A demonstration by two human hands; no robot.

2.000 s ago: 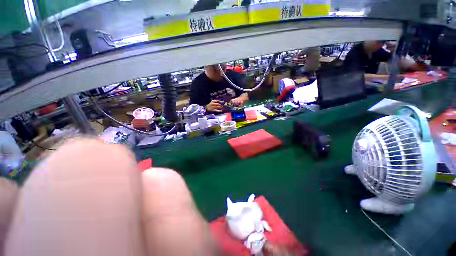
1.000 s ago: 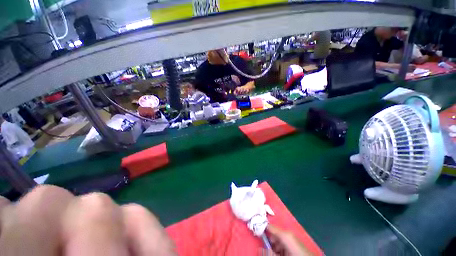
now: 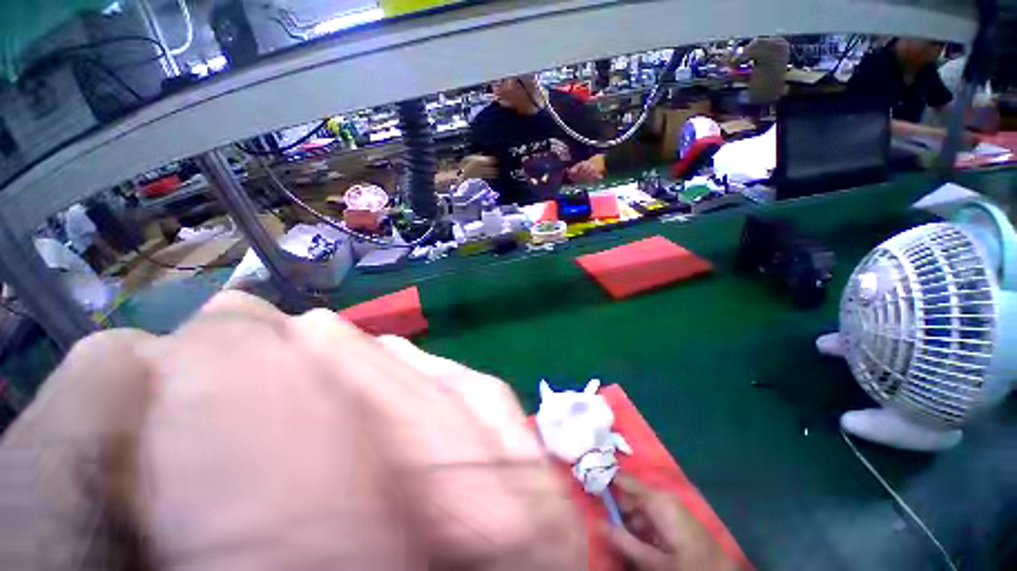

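Note:
The wiping stick has a white bunched cloth head with pointed ends, over the red mat. My right hand is closed around its shaft at the bottom of the view. My left hand is very large, close to the camera and blurred, at the lower left. It covers the left part of the mat. Its fingers look bent, but whether it holds anything is hidden.
Small red pads lie farther back, one at centre and one at left. A black device lies near the back edge. A desk fan with a cord stands at right. A person sits opposite. A metal shelf edge crosses above.
The view has shifted, so the bench things sit farther right. My left hand rises higher and covers more of the view and mat. My right hand still holds the stick.

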